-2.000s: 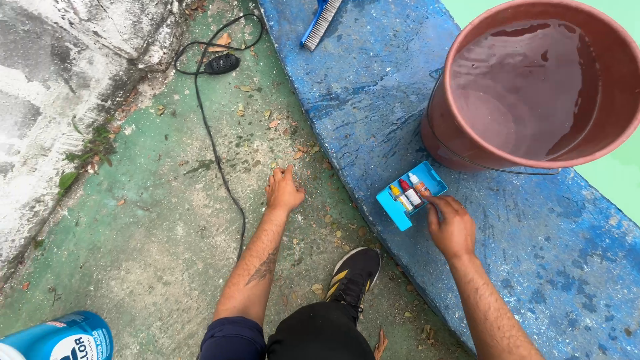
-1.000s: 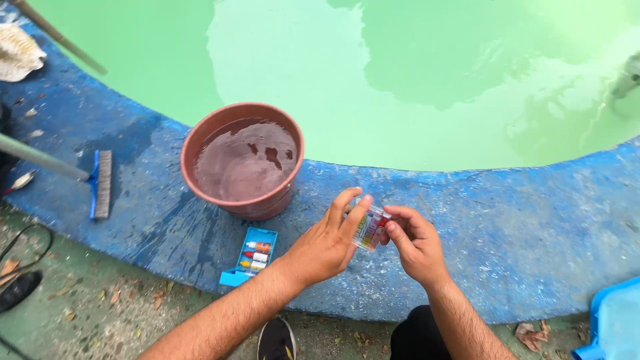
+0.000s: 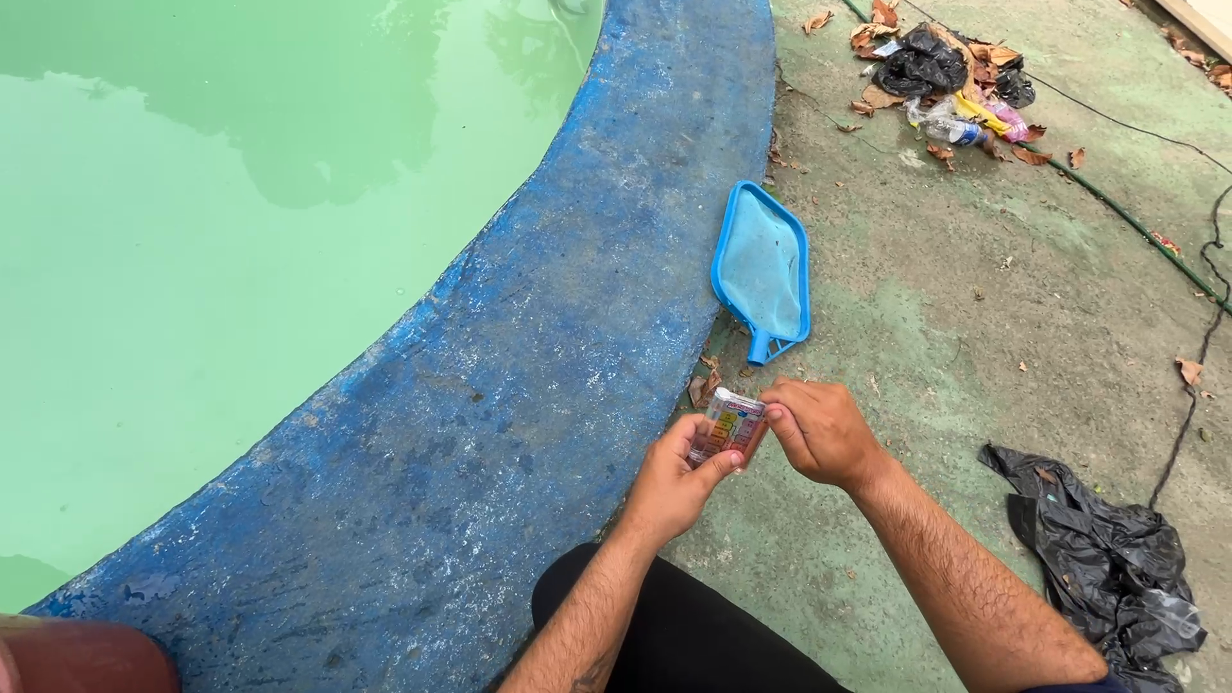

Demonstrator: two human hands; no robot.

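Observation:
My left hand (image 3: 679, 476) grips a small clear plastic pool water test cell (image 3: 729, 428) by its lower part, thumb across the front. Coloured comparison squares show on its face. At its upper right corner, the bent fingers and thumb of my right hand (image 3: 818, 433) pinch the edge. Both hands are above the ground beside the blue pool rim. Just beyond them lies a blue leaf skimmer net (image 3: 763, 260). Part of a reddish-brown bucket (image 3: 87, 657) shows at the bottom left.
Green pool water (image 3: 289, 241) fills the upper left, bordered by the curved blue pool edge (image 3: 500, 385). Black plastic bags (image 3: 1097, 549) lie on the ground at right. Rubbish and dry leaves (image 3: 962, 87) are heaped at the upper right, near a green hose (image 3: 1126, 221) and a dark cable.
Two seconds ago my right hand was at the blue kit box and my left hand was free; both now hold the test cell. The view has swung right, leaving the box out of sight.

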